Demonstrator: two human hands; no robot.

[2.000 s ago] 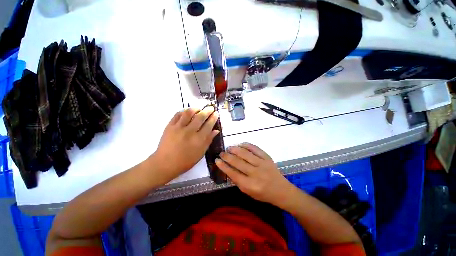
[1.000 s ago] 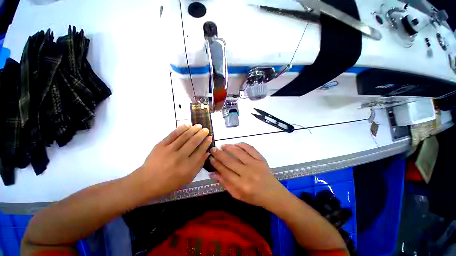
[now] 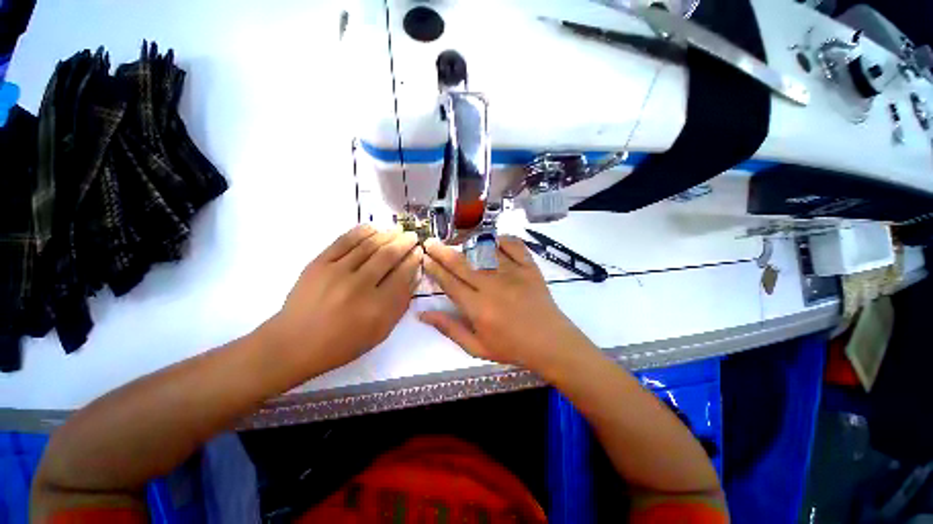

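Note:
A small end of the plaid cuff piece (image 3: 413, 225) shows at the presser foot and needle area; the rest is hidden under my fingers. My left hand (image 3: 353, 285) lies palm down, fingertips pressing the cloth. My right hand (image 3: 501, 307) lies beside it, index fingertip touching the cloth's near right side, thumb apart on the table. The white sewing machine (image 3: 573, 92) stands above my hands. Its shiny upright guard (image 3: 469, 154) has a red-orange spot low down.
A fanned pile of dark plaid pieces (image 3: 107, 184) lies at left. Black thread snips (image 3: 568, 256) lie just right of my right fingers. A long silver tool (image 3: 731, 56) rests on the machine head over the black strap (image 3: 721, 113). Blue crates (image 3: 772, 420) stand below the table's ruler-marked edge (image 3: 409, 397).
Both hands have moved up toward the needle. The strip that stretched toward the table edge now shows only as a small end. My right fingers now reach beside the snips.

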